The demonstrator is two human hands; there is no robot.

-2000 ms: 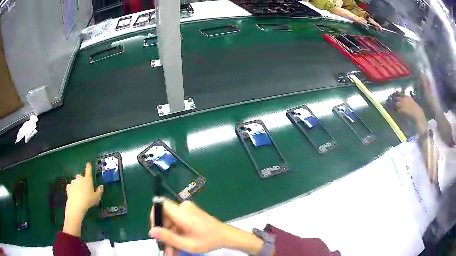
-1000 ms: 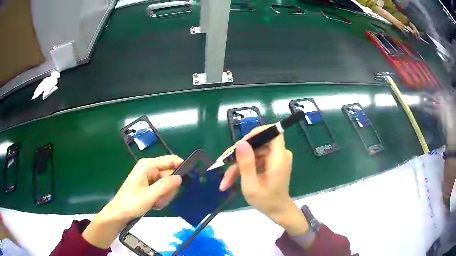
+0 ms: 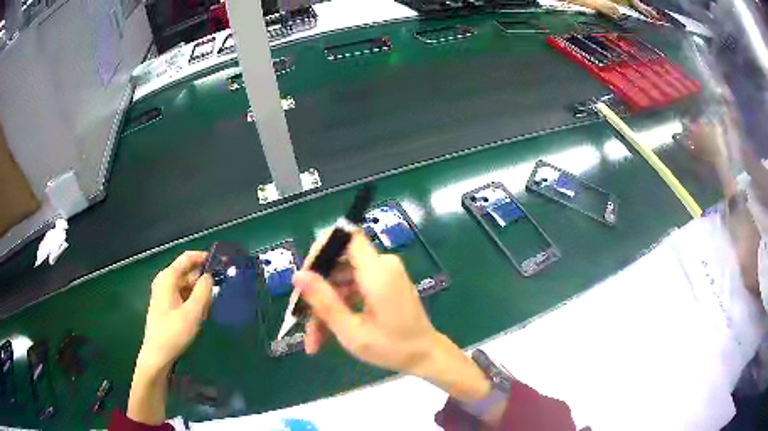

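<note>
My left hand [image 3: 174, 307] holds the upper end of a dark phone middle frame [image 3: 221, 261]. A dark blue film [image 3: 236, 296] shows beside its camera end; the frame's lower part is blurred. My right hand [image 3: 375, 311] holds a pen-like tool with a thick black handle [image 3: 333, 252] and a pale pointed tip directed down and left. The tip is apart from the held frame. Behind the tool, a frame with blue and white film [image 3: 278, 269] lies on the green belt, partly covered by my right hand. Another such frame [image 3: 392, 226] lies just to its right.
Two more filmed frames [image 3: 509, 226] [image 3: 573, 192] lie to the right, before a yellow strip [image 3: 653, 160] and a red tray [image 3: 644, 80]. A grey post [image 3: 268, 109] stands behind. Dark frames [image 3: 38, 370] lie at left. White covering [image 3: 606, 337] lines the near edge.
The held frame has moved left and away from the white edge. My right hand with the tool has moved left, and the tip is farther from the held frame. The view has shifted.
</note>
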